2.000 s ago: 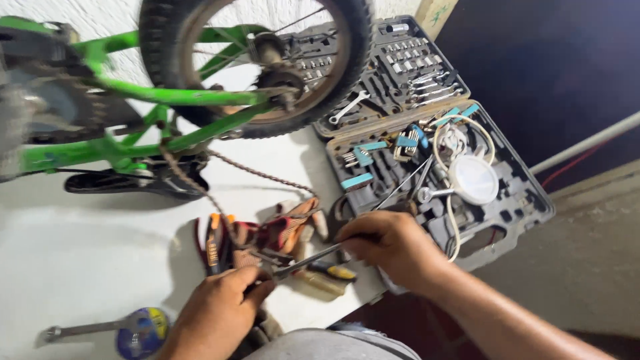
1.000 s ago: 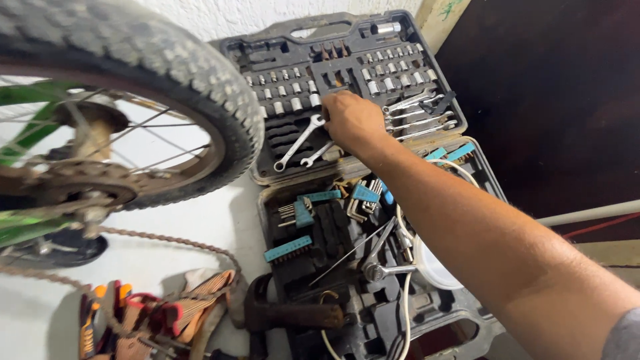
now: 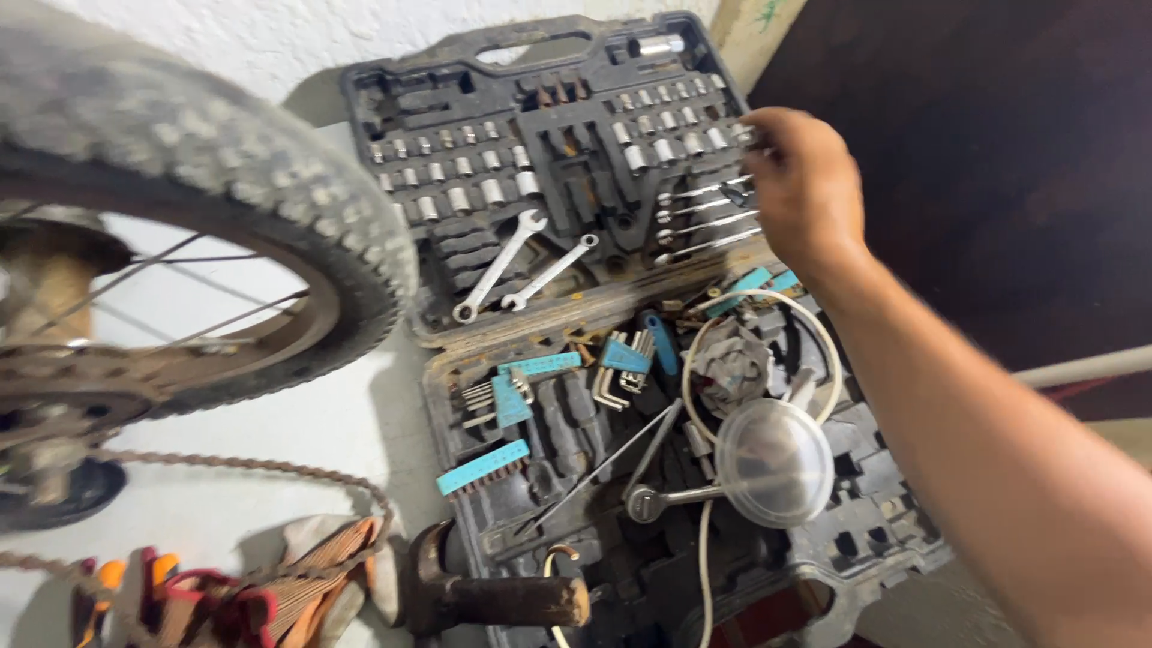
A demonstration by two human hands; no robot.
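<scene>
My right hand (image 3: 801, 184) is at the right edge of the lid of an open socket tool case (image 3: 576, 292), its fingers bent beside the sockets and the ends of the combination wrenches (image 3: 715, 229). Whether it grips anything is hidden. Two loose combination wrenches (image 3: 504, 265) lie at the lid's lower left. Below, the other half holds hex keys (image 3: 625, 360) in blue holders, a ratchet (image 3: 643, 504), a clear round lid (image 3: 776, 461) and a pale cable (image 3: 832, 346). My left hand is out of view.
A bicycle wheel with a knobby tire (image 3: 360, 225) takes up the left side. Beneath it a rusty chain (image 3: 270, 463) trails over the white table (image 3: 297, 432) to work gloves (image 3: 315, 585) and orange-tipped tool handles. A wooden-handled hammer (image 3: 517, 601) overlaps the case's near edge.
My right hand has moved from the loose wrenches to the lid's right edge. Two seconds ago both hands were over the gloves, holding a thin dark tool. The view has shifted toward the case.
</scene>
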